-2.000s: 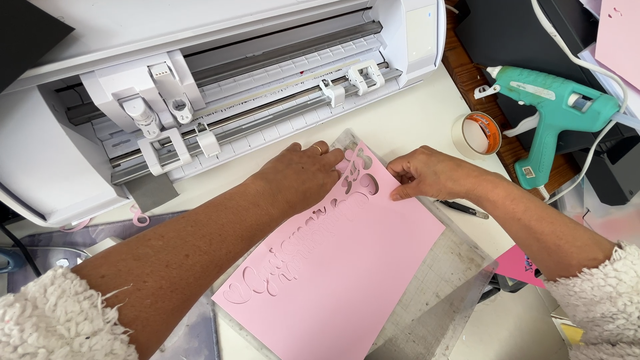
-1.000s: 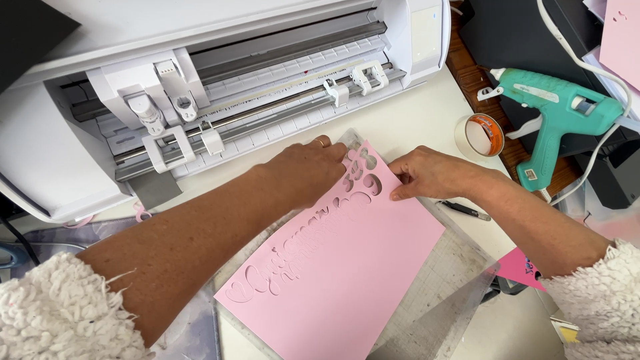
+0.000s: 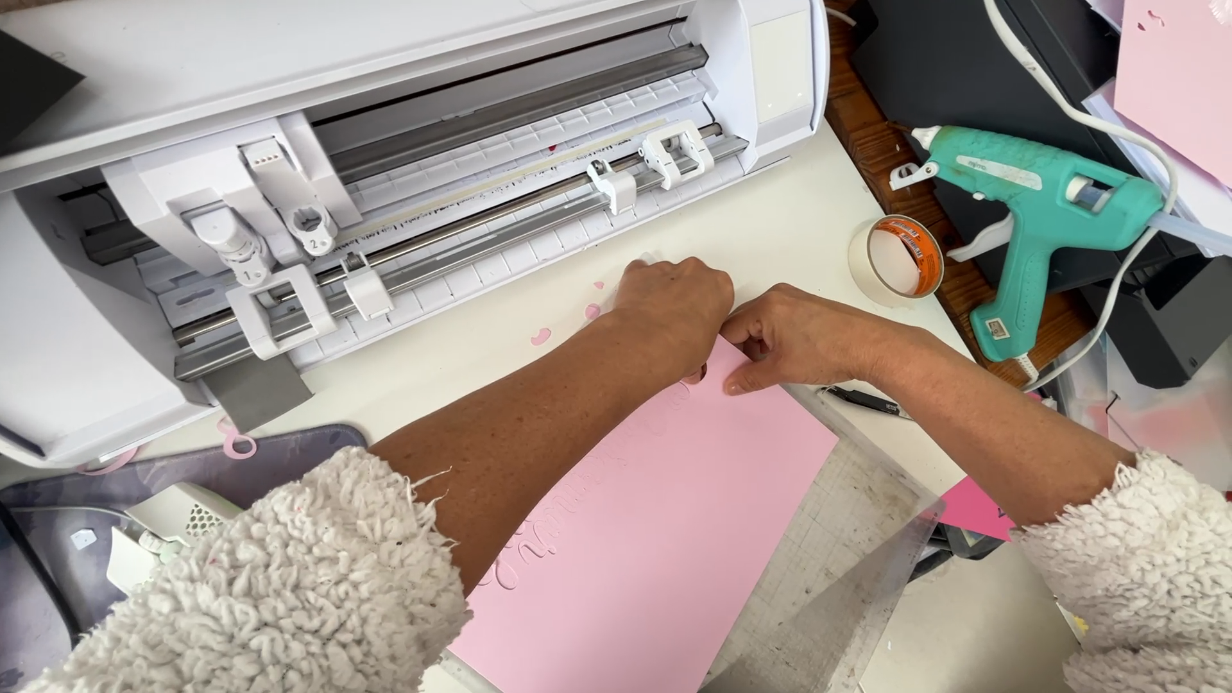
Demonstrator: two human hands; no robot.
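A pink cardstock sheet (image 3: 664,520) with cut script lettering lies on a worn, grid-marked cutting mat (image 3: 818,539). At the sheet's top corner, the thumb and fingers of my right hand (image 3: 799,342) pinch its edge. Close beside it is my left hand (image 3: 674,303), with curled fingers over the upper cut area; what its fingertips touch is hidden under the hand. My left forearm covers much of the lettering. Small pink paper scraps (image 3: 541,336) lie on the white table just left of my left hand.
A white cutting machine (image 3: 433,202) spans the back left. To the right are a tape roll (image 3: 895,262), a teal hot glue gun (image 3: 1039,212) with its cord, and a black pen-like tool (image 3: 866,401) beside the mat. Pink paper (image 3: 1179,87) sits at the top right.
My left hand has come closer to my right hand at the sheet's top corner. Small pink scraps now show on the table by the machine. My right hand still pinches the edge.
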